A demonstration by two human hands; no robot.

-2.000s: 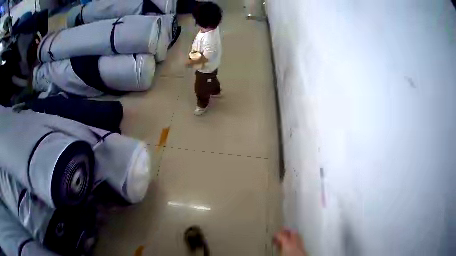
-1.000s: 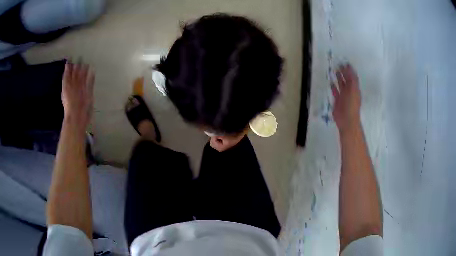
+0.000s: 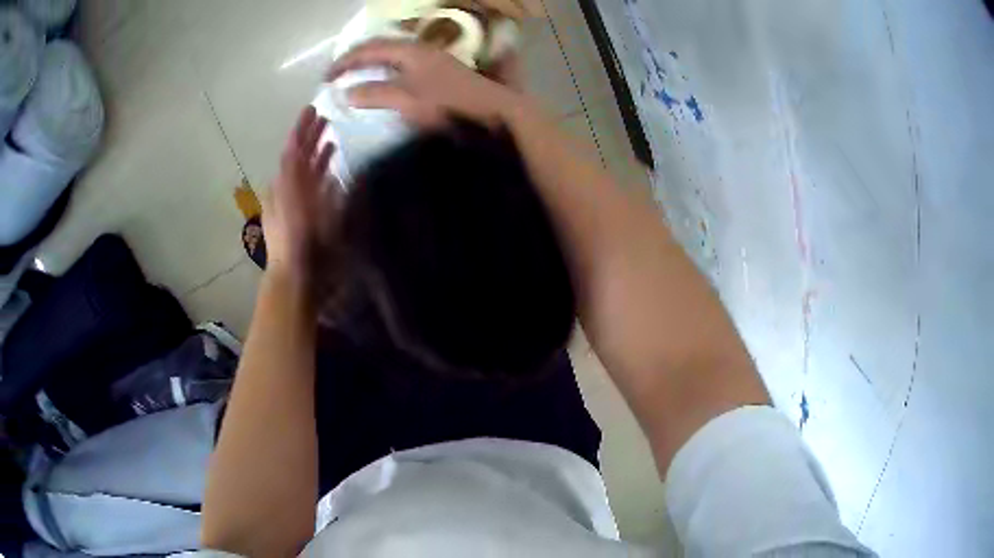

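A person [image 3: 469, 262] with dark hair stands close against my legs, seen from above, head blurred. Their white top [image 3: 365, 125] shows beyond the head. My right hand [image 3: 420, 82] lies across the white top with its fingers spread. My left hand [image 3: 297, 202] is upright beside the person's left-hand edge in the picture, fingers a little apart; whether it touches them is unclear. A cream ring-shaped item [image 3: 456, 38] is at the top, past my right hand; what holds it is unclear.
A white wall with coloured marks [image 3: 807, 218] runs along the right. Pale fabric rolls [image 3: 55, 120] lie at the upper left. A dark bundle [image 3: 93, 316] and a light grey roll [image 3: 131, 469] lie at the lower left. Tiled floor [image 3: 174, 142] shows between.
Both hands have come inward from wide apart to around the person. My right hand has left the wall side and now lies on the white top. The view has turned.
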